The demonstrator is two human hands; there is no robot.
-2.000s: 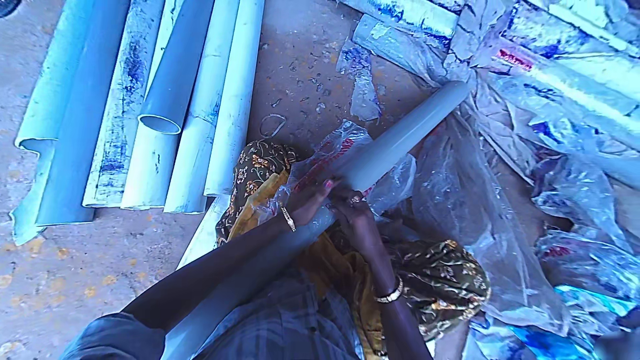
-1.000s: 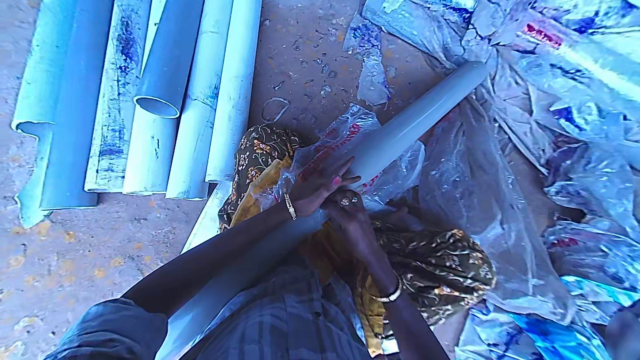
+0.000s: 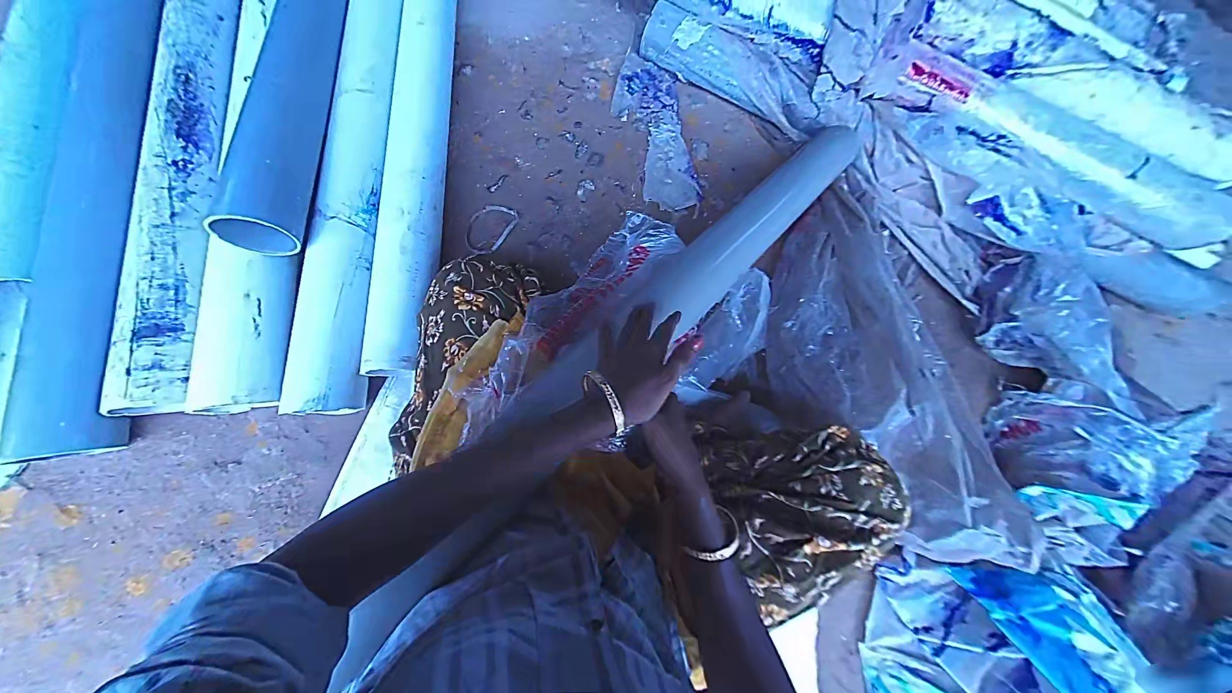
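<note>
A grey plastic pipe (image 3: 741, 241) lies slantwise across my lap, from the lower left to the upper right. My left hand (image 3: 640, 371) rests on the pipe with its fingers spread over the surface. Below it, my right hand (image 3: 669, 428) is close against the pipe's lower side, its fingers partly hidden, so its hold cannot be told. Clear plastic film with red print (image 3: 616, 274) lies around the middle of the pipe, under and beside it. A bangle circles each wrist.
Several pipes (image 3: 332, 279) lie side by side on the floor at the left, one on top of the others. Crumpled plastic film (image 3: 876, 385) and film-wrapped pipes (image 3: 1078, 144) cover the right side. A thin loop (image 3: 491, 229) lies on the floor (image 3: 539, 115) above my knee.
My left hand has gone from bent fingers near the right hand to spread fingers on the pipe. The right hand has moved lower, off the pipe's top.
</note>
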